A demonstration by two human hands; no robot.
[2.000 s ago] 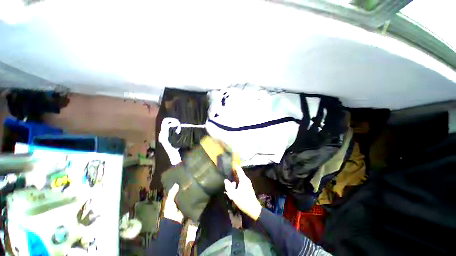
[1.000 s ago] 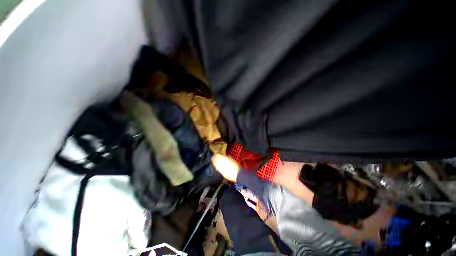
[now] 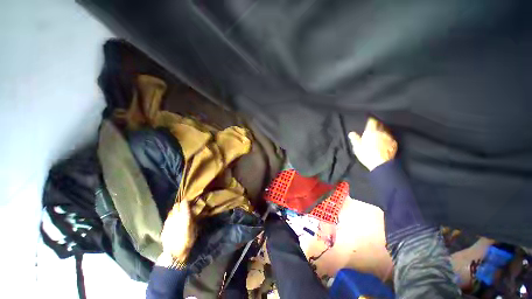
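My left hand (image 3: 178, 233) lies at the lower edge of a tan-brown cloth piece (image 3: 204, 153), its fingers on the cloth. The cloth is crumpled beside a black puffy jacket or bag (image 3: 154, 153) and an olive strip (image 3: 125, 184). My right hand (image 3: 375, 145) is against the large black hanging cloth (image 3: 431, 76), thumb apart from the fingers; whether it grips a fold is unclear. The black cloth fills the top and right of the view and hangs down to a red plastic basket (image 3: 281, 188).
A white wall (image 3: 35, 87) is at the left. A pinkish floor (image 3: 364, 233) shows below the basket, with a blue object (image 3: 359, 284) at the bottom and another blue thing (image 3: 494, 263) among dark items at the lower right. My legs show at the bottom centre.
The view has turned from the white bag toward the black cloth. The olive piece held two seconds ago is out of my hands. My left hand is now at the tan cloth, my right at the black cloth.
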